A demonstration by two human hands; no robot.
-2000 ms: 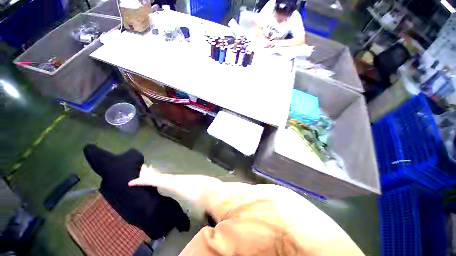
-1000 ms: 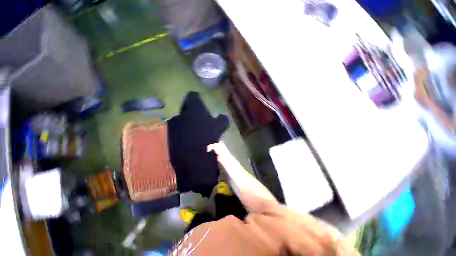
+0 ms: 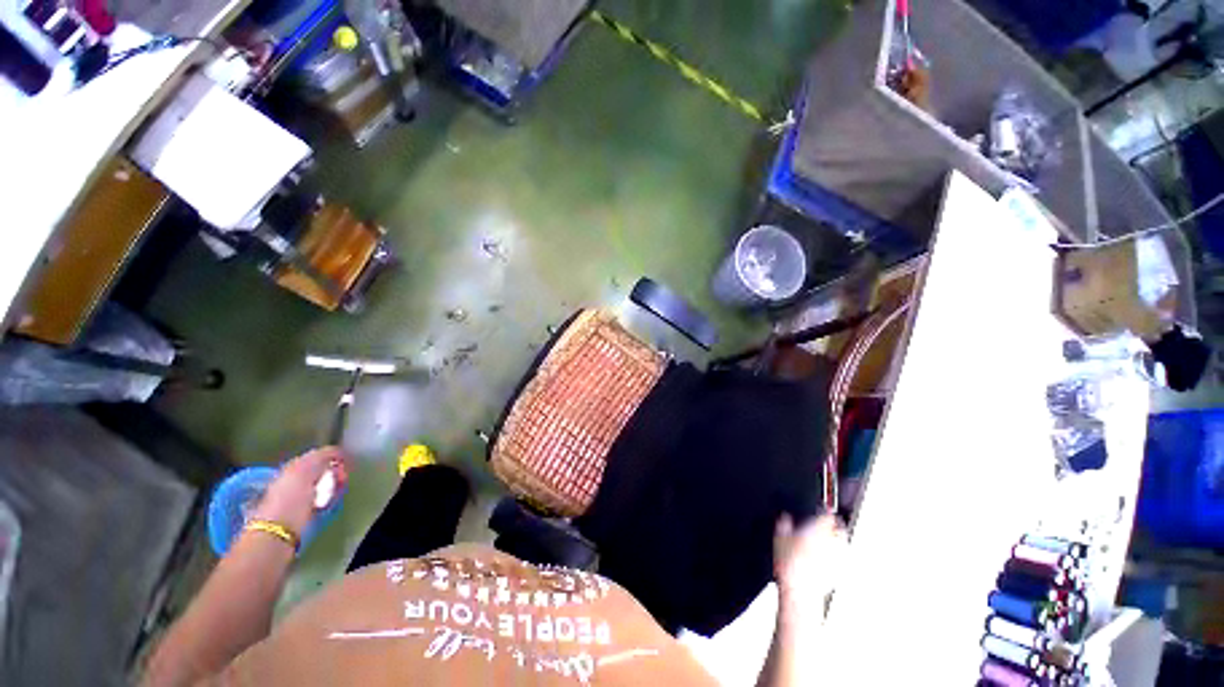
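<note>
My left hand [image 3: 302,490] is closed on the pale grip of a thin-poled floor tool. Its narrow white head [image 3: 352,364] lies crosswise on the green floor. A small light-blue bin [image 3: 234,507] stands under my left hand and is partly hidden by it. An office chair with an orange-brown woven seat [image 3: 580,412] stands in front of me, with a black garment [image 3: 711,490] over its back. My right hand [image 3: 809,548] is blurred, at the garment's edge beside the white worktable; its grip is unclear. Dark debris [image 3: 461,356] lies beyond the tool head.
The white worktable [image 3: 926,443] with thread spools [image 3: 1027,611] is on the right. A clear waste basket [image 3: 769,263] and grey bins [image 3: 859,148] stand beyond the chair. At left are a white board [image 3: 226,150], a brown stool [image 3: 332,255] and another grey bin [image 3: 94,510].
The view has turned left and down. My left hand and blue bin have come into view. The garment-draped chair back now appears close against the worktable, with my right hand beside it.
</note>
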